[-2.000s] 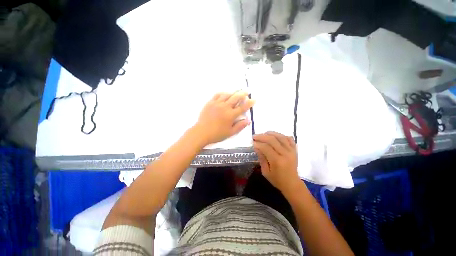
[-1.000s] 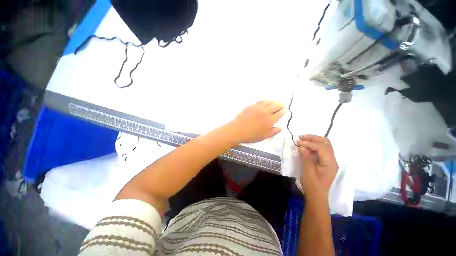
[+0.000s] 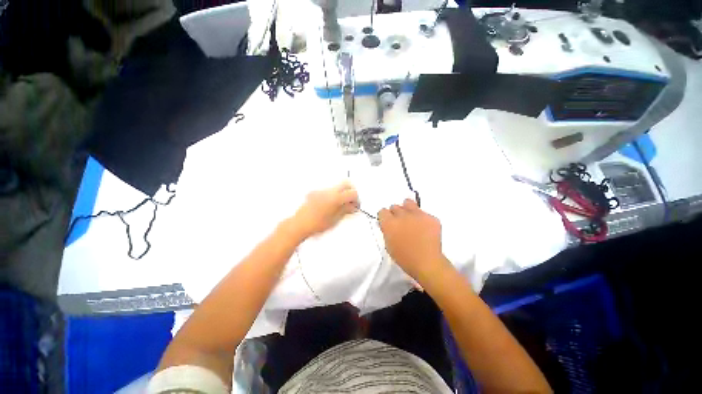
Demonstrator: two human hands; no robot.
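The white fabric panel (image 3: 254, 185) lies over the table and hangs over its front edge, with faint thin lines on it. My left hand (image 3: 332, 206) is on the fabric below the presser foot (image 3: 356, 142), its fingers closed on the black cord. My right hand (image 3: 410, 231) is closed at the cord's other side. A short stretch of black cord (image 3: 368, 215) runs between my hands. Another black cord (image 3: 405, 169) lies straight on the fabric from near the machine head down to my right hand. The fingertips are partly hidden by the hands.
The sewing machine (image 3: 431, 54) stands at the back, with black strips (image 3: 485, 94) on its arm. Red-handled scissors (image 3: 573, 212) lie at right under black cord scraps (image 3: 585, 185). Black cloth (image 3: 173, 108), a cord pile (image 3: 286, 75) and a loose cord (image 3: 127, 218) are at left. Blue crates stand below.
The view has swung back, so more of the machine shows. The fabric now lies gathered lower over the front edge. My left hand has closed on the cord, which now runs between both hands.
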